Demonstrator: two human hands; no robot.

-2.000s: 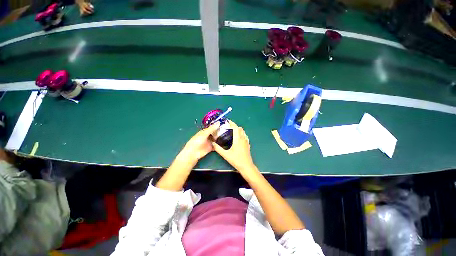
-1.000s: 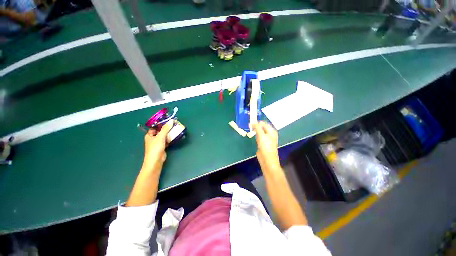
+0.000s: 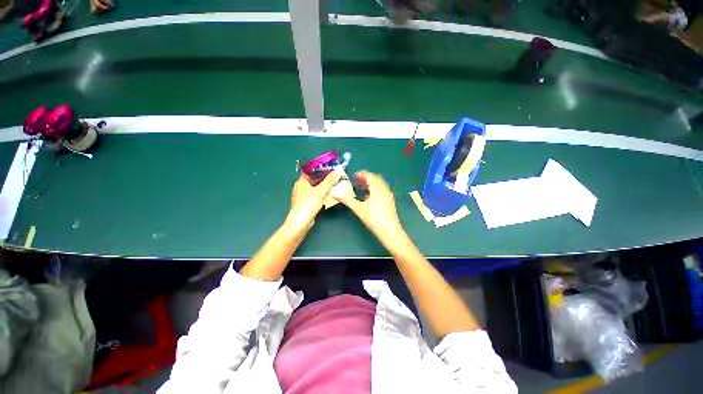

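A small round unit with a shiny magenta top [image 3: 321,162] is held just in front of me over the green bench. My left hand [image 3: 310,196] grips it from the left. My right hand [image 3: 373,202] is at its right side, with thumb on the pale body and fingers raised and blurred. A bit of cream-yellow tape [image 3: 331,202] shows under the hands. The hands hide most of the body. The blue tape dispenser [image 3: 453,169] stands to the right, with cream tape pieces [image 3: 438,218] stuck at its near end.
White folded paper [image 3: 532,200] lies right of the dispenser, a thin red-handled tool [image 3: 411,143] left of it. Two magenta-topped units [image 3: 60,123] stand far left, another dark one [image 3: 540,58] back right. A grey post [image 3: 307,69] rises behind. Black crates with plastic bags [image 3: 593,327] are below right.
My right hand has come back from the dispenser to the unit, and tape now shows there. The view has turned back left. The group of magenta units at the back is no longer visible.
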